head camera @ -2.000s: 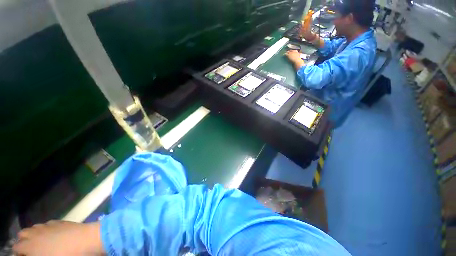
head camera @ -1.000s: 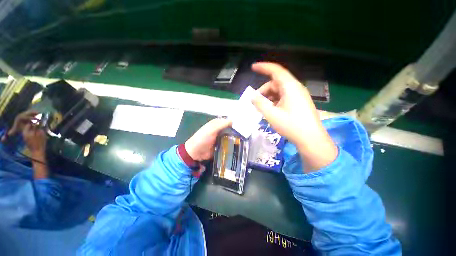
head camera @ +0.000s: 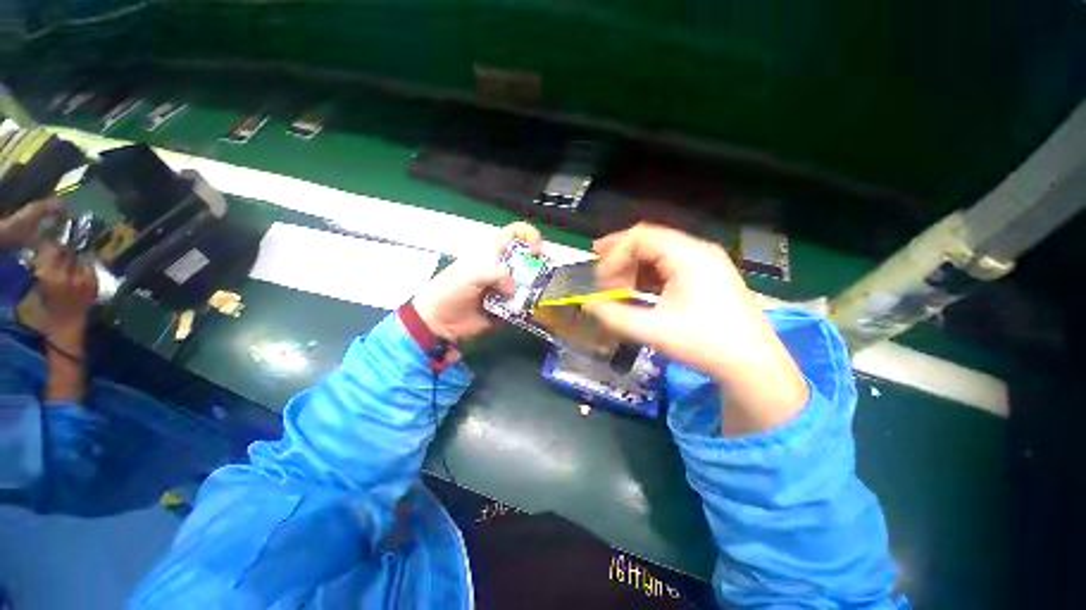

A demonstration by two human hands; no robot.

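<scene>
My left hand [head camera: 474, 290] holds a phone assembly [head camera: 520, 284] by its end, above the bench; green and silver circuitry shows near my fingers. My right hand [head camera: 691, 304] holds a flat grey piece with a yellow edge [head camera: 584, 297], likely the battery, tilted over the phone's other end. Whether it touches the phone is hidden. The blue parts tray [head camera: 605, 387] with white bits lies on the bench just below my hands, partly covered by them. A dark red wrist strap [head camera: 425, 332] is on my left wrist.
The green conveyor belt [head camera: 369, 161] with spaced phones runs behind the white strip [head camera: 322, 212]. A white paper sheet [head camera: 345, 269] lies left. A black fixture [head camera: 179, 256] and another person's hands [head camera: 60, 268] are far left. A tape-wrapped post [head camera: 929, 274] stands right.
The white piece in my right hand is gone from view; that hand now holds the yellow-edged piece. My left hand has raised the phone and turned it towards my right hand.
</scene>
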